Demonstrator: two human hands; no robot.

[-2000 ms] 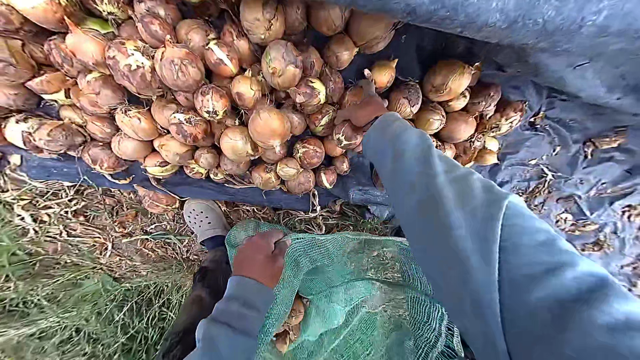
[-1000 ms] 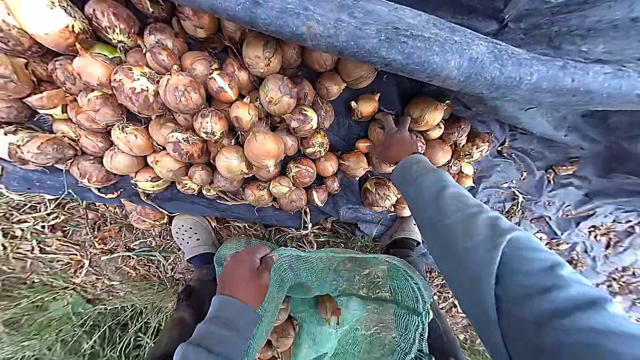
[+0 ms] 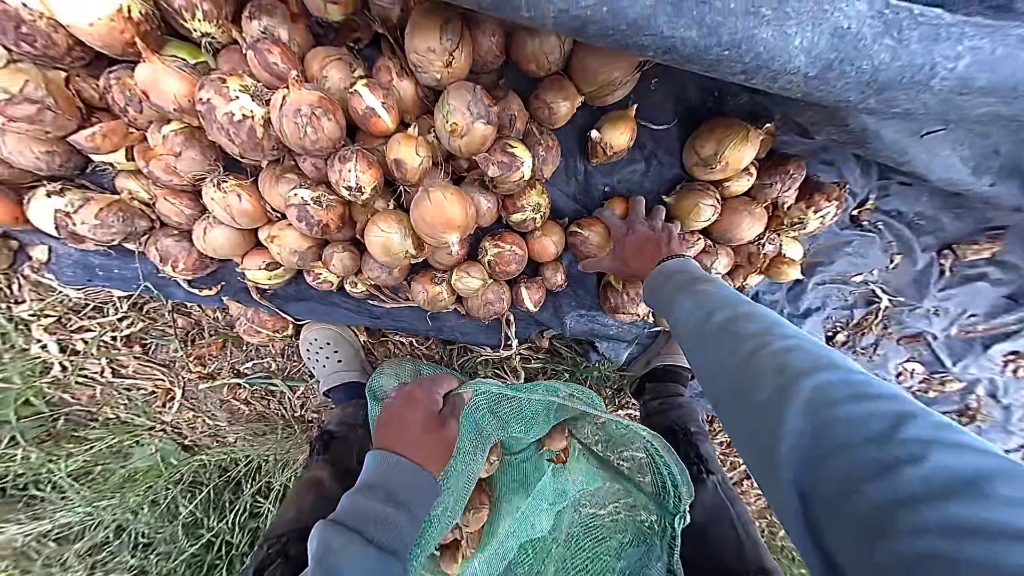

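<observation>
My left hand (image 3: pixel 420 422) grips the rim of a green mesh sack (image 3: pixel 592 480) at the bottom centre; the sack's mouth hangs partly open, with several onions (image 3: pixel 472 512) inside it. My right hand (image 3: pixel 638 242) reaches down with spread fingers among onions on the dark plastic sheet. It touches or covers some of them; whether it grips one cannot be told. Just left of its fingers lies a brown onion (image 3: pixel 589 238), and below the palm is another onion (image 3: pixel 624 298). A small cluster of onions (image 3: pixel 738 221) lies to its right.
A large heap of onions (image 3: pixel 308 120) covers the sheet at the upper left. A rolled fold of plastic sheet (image 3: pixel 768 56) runs along the top right. Dry leaves and grass (image 3: pixel 120 472) lie below the sheet. A clog-type shoe (image 3: pixel 334 356) stands beside its edge.
My right hand first moved right from the main heap towards the small cluster, and is now slightly lower with its fingers spread wider. My left hand has kept its hold on the mesh sack.
</observation>
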